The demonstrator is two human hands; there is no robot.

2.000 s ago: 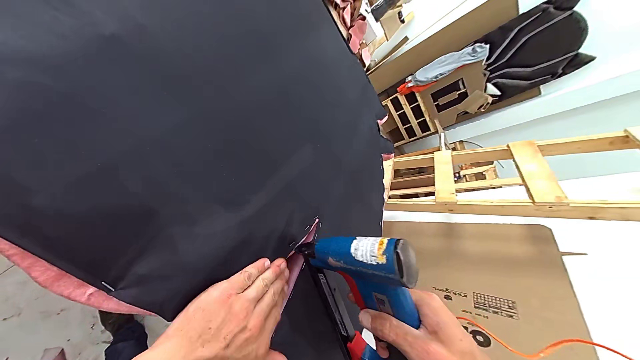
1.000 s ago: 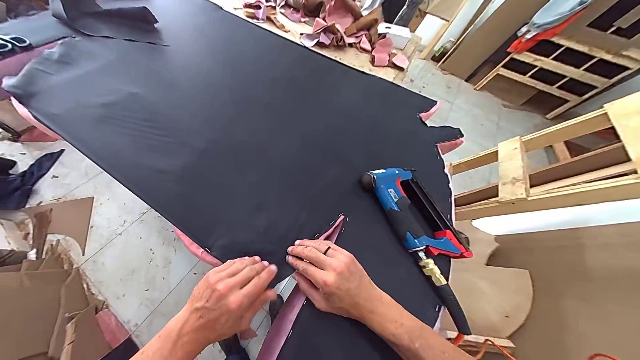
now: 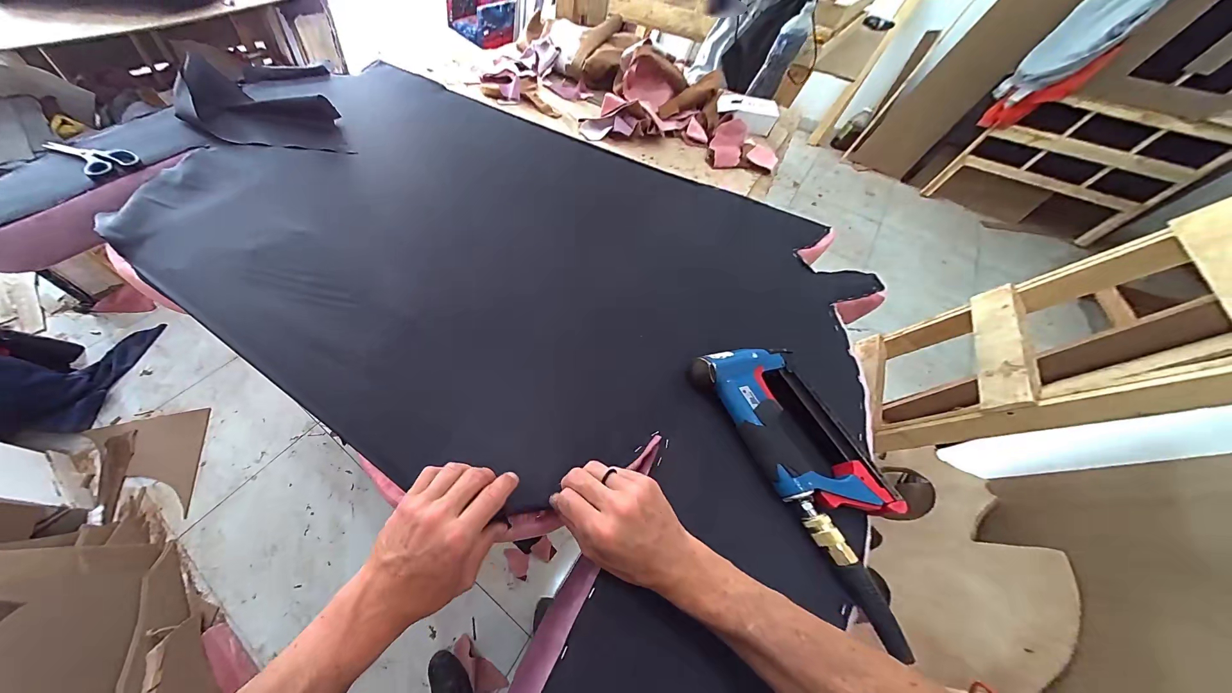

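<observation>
Black lining fabric [image 3: 500, 269] covers a large flat piece, with pink material [image 3: 558, 626] along its edges and white-looking staples near a slit. My left hand [image 3: 452, 525] grips the near edge of the fabric, thumb and fingers closed over it. Just to its right, my right hand [image 3: 616, 520], a dark ring on one finger, pinches the same edge beside the slit. A strip of pink shows between the two hands. The blue and red pneumatic stapler [image 3: 770, 414] lies on the black fabric to the right, its brass hose fitting [image 3: 830, 539] attached, and neither hand touches it.
Scissors [image 3: 96, 159] lie on dark fabric at the far left. Pink and brown scraps [image 3: 654, 87] are heaped beyond the far edge. A wooden frame [image 3: 1011, 346] and brown boards [image 3: 1107, 549] stand at the right. Torn cardboard [image 3: 87, 577] is at the lower left, above the tiled floor.
Two seconds ago my right hand held the stapler at the slit; now the tool lies on the fabric and that hand is on the edge. The view has swung considerably.
</observation>
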